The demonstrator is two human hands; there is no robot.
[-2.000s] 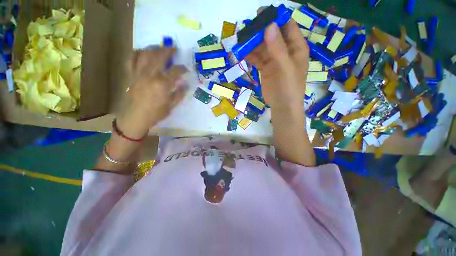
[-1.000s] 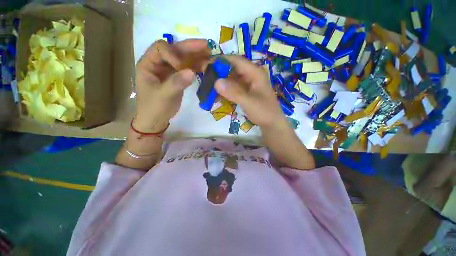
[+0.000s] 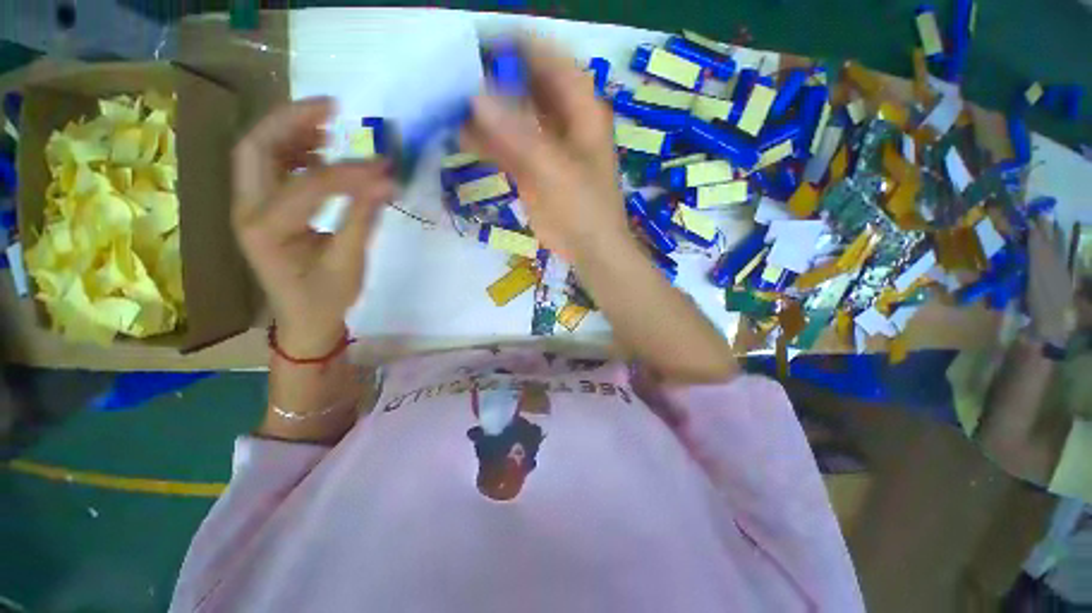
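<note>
A motion-blurred blue battery pack is held over the white work sheet, between my hands. My right hand grips its right end. My left hand pinches at its dark left end; the exact contact is blurred. A thin wire hangs below. Blue cells with pale yellow pads lie to the right of my right hand. A small blue cell with a yellow pad lies behind my left fingers.
An open cardboard box with curled yellow liners stands at left. Green boards, white labels and amber tape pieces are heaped at right. Amber pieces lie near the front edge. Another person's arm shows at far right.
My hands have moved apart and the held pack has risen, now stretching between them. The view has shifted slightly. Another person's arm has appeared at the right edge.
</note>
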